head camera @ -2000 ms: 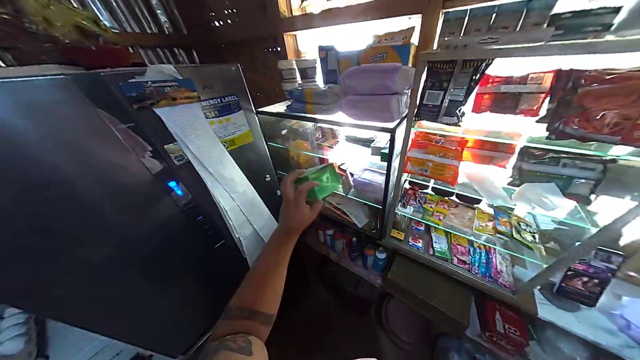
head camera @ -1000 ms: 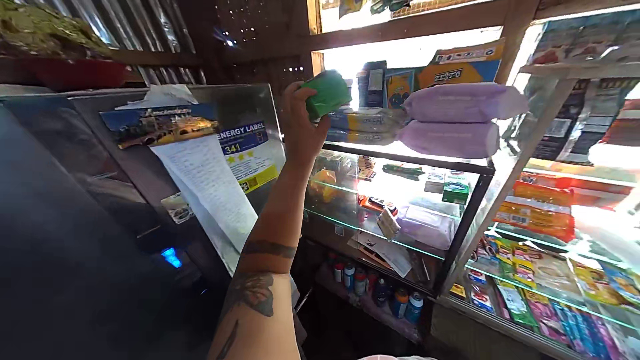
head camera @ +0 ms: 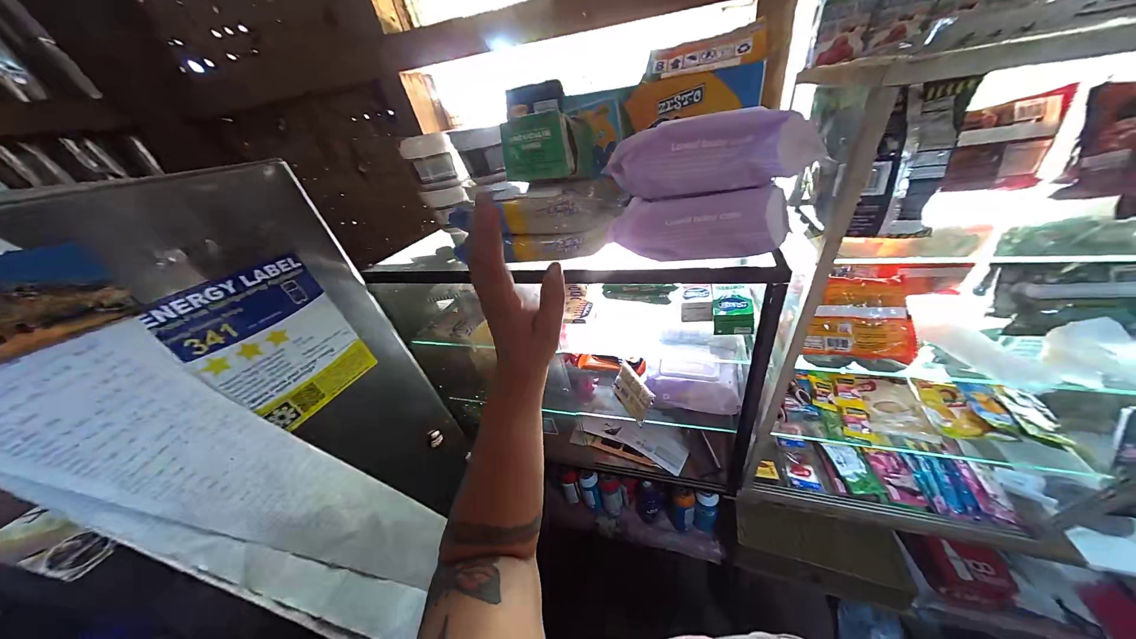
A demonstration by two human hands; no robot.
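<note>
My left hand [head camera: 515, 302] is raised in front of the glass display case, fingers apart, thumb up, with nothing in it. Just above its fingertips a green box [head camera: 536, 146] rests on yellow-and-blue packs [head camera: 555, 217] on the case top. Left of the box stand white tubs with dark bands [head camera: 432, 161]. Two lilac wipes packs [head camera: 710, 153] lie stacked to the right. Behind them are a blue-and-orange carton [head camera: 697, 93] and a dark box [head camera: 533, 96]. My right hand is out of view.
A grey refrigerator [head camera: 355, 355] with an energy label and a long handwritten paper [head camera: 204, 470] stands at the left. Inside the glass case [head camera: 763, 373] are small boxes and papers. Bottles [head camera: 648, 501] line the low shelf. Another glass shelf unit [head camera: 896, 519] at right holds colourful sachets.
The green box was in my left hand in both earlier frames, lifted from before the glass case to above it. It now rests on the packs, let go. The view has shifted.
</note>
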